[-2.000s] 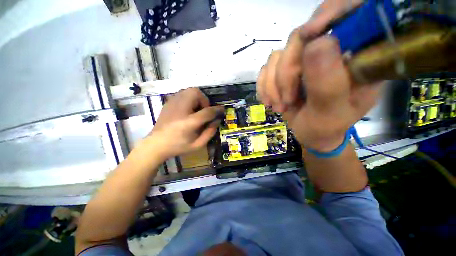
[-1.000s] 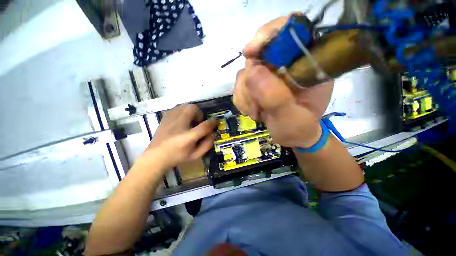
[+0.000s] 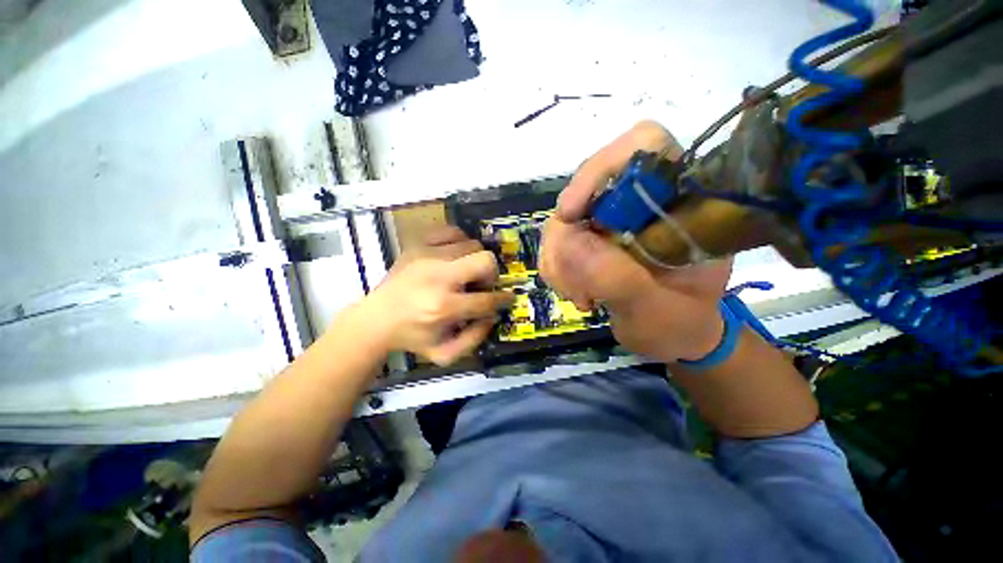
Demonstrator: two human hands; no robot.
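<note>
The circuit board panel (image 3: 558, 318), with yellow and black parts, lies in the black carrier frame (image 3: 550, 357) between the rails. My left hand (image 3: 440, 297) is at the frame's left side, fingertips on or just over the panel's left edge; whether it holds something small is hidden. My right hand (image 3: 627, 258) is closed around the powered screwdriver (image 3: 635, 198), which has a blue part and a tan-brown wrapped body running up right. The hand covers the panel's right part, and the tool's tip is hidden. A blue wrist strap (image 3: 724, 339) is on my right wrist.
Blue coiled cord (image 3: 836, 181) hangs at the right. Metal cross bars (image 3: 261, 209) stand left of the pallet. A dotted cloth (image 3: 385, 55) and a thin dark tool (image 3: 539, 112) lie beyond the rail. Another loaded pallet (image 3: 924, 185) is partly visible at right.
My left hand has moved from the panel's upper left down along its left edge. My right hand, still around the screwdriver, has come lower over the panel. More coiled cord shows.
</note>
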